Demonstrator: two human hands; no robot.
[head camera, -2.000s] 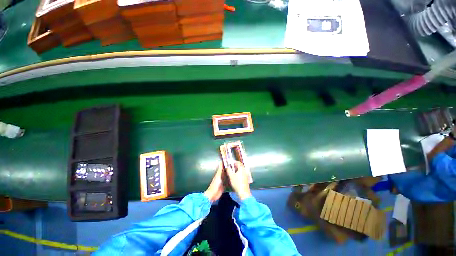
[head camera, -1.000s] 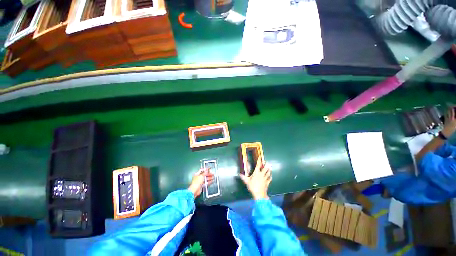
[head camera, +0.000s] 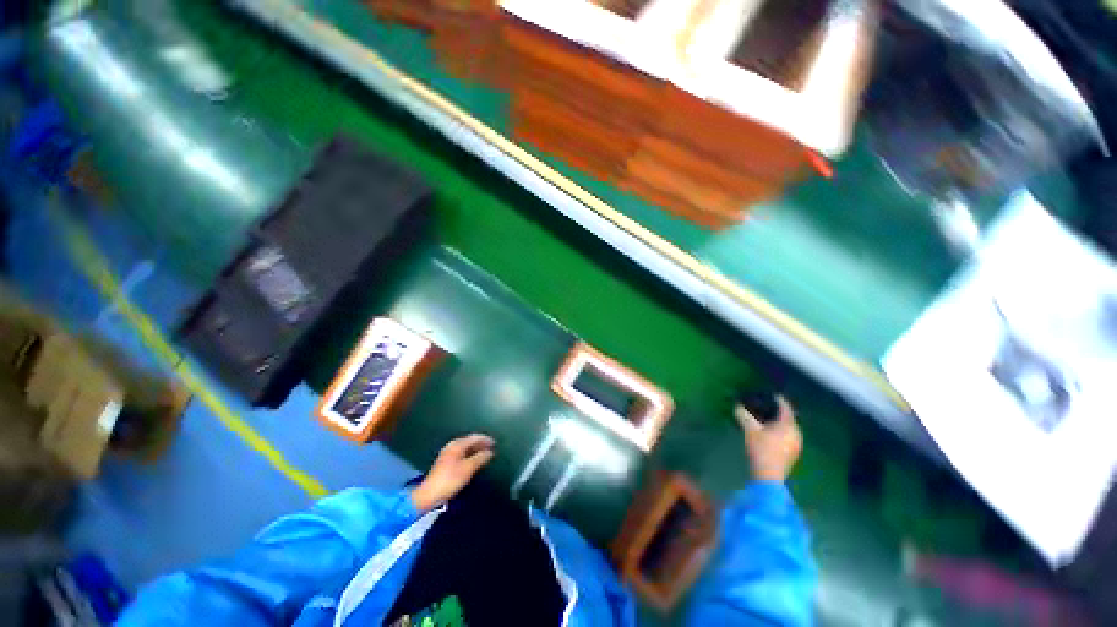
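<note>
My right hand (head camera: 772, 443) is stretched to the green strip, with thumb and fingers around a small black pad (head camera: 762, 405); blur hides whether it is lifted. My left hand (head camera: 453, 470) is empty, fingers loosely bent, over the bench's near edge. A thin silver-white frame (head camera: 566, 475) lies between my hands. A pale-edged housing (head camera: 566, 382) lies behind it. An orange-brown open housing (head camera: 631, 539) stands beside my right sleeve. Another housing with a dark panel in its face (head camera: 346, 414) stands to the left of my left hand.
A black tray (head camera: 355, 202) with a module (head camera: 279, 282) lies at the left. Housing stacks (head camera: 588, 116) and a printed sheet (head camera: 1078, 306) are on the raised shelf behind the pale rail (head camera: 637, 239). Cartons (head camera: 74, 398) are on the floor at left. The view is tilted and blurred.
My right hand has left the open housing and reached out to the black pad. My left hand has let go of the thin frame and moved left. The view has turned sharply.
</note>
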